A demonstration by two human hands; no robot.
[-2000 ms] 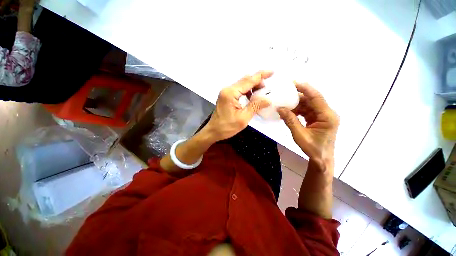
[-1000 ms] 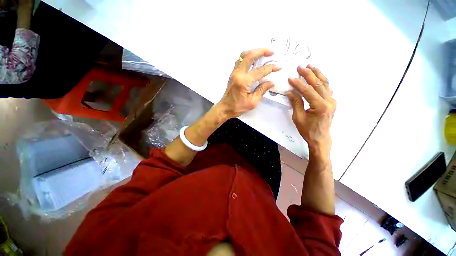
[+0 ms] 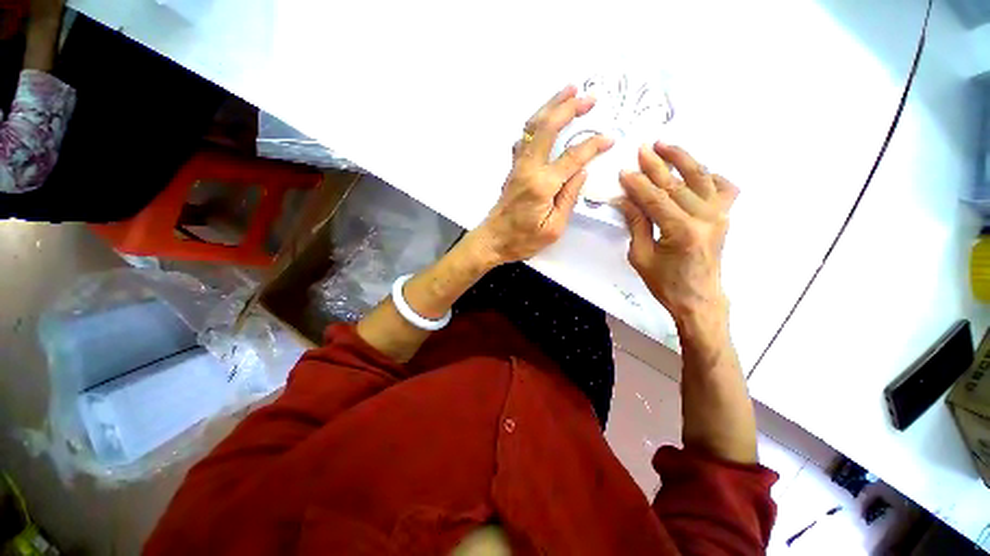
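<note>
A pale thing, perhaps a tray with a thin cable (image 3: 626, 103), lies on the bright white table (image 3: 434, 76) in front of me; glare hides most of its outline. My left hand (image 3: 546, 174) is at its left side, fingers spread and curved, fingertips at its surface. My right hand (image 3: 678, 217) is at its right side with bent fingers and the thumb close to the index finger. Whether either hand grips anything is lost in the glare.
A black phone (image 3: 930, 375) lies on the right, beside a brown box (image 3: 972, 402) and a yellow roll (image 3: 980, 268). An open carton (image 3: 364, 261) with crumpled plastic, an orange stool (image 3: 223, 209) and bagged pale stacks (image 3: 152, 375) are at left. Another person's sleeve (image 3: 38, 130) shows.
The white rounded object was held up between both hands; now the hands are lower over the table, farther forward and apart around the pale thing. The right hand has shifted slightly right.
</note>
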